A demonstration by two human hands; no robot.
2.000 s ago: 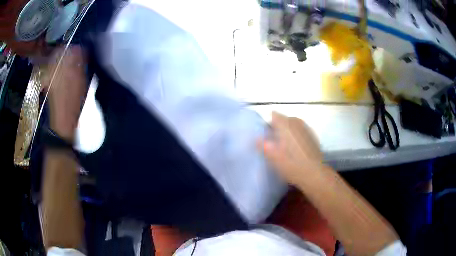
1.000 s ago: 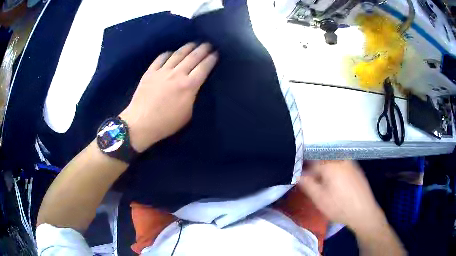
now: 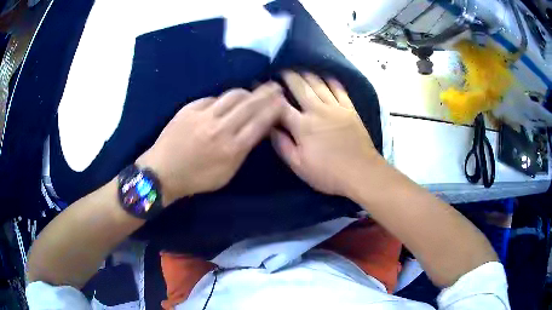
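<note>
A dark navy fabric panel [image 3: 181,66] covers the table in front of me and hangs toward my lap. My left hand [image 3: 212,133] lies on it with a watch on the wrist, fingers bent and pointing right. My right hand [image 3: 321,127] lies beside it, fingers spread and pointing up. The two hands meet near the middle of the cloth, and the fingertips are partly blurred. Whether they pinch the cloth cannot be told for certain. A pale piece [image 3: 257,33] shows on the dark cloth above my hands.
The sewing machine head [image 3: 399,18] is at the upper right, with the presser foot area [image 3: 423,60] below it. A yellow fluffy bundle [image 3: 481,85] hangs right of it. Black-handled scissors [image 3: 480,157] and a dark flat object [image 3: 520,148] lie near the right table edge.
The panel was flipped from its pale face to its dark face. My right hand rose from below the table edge onto the cloth beside my left. The pale piece above shows more.
</note>
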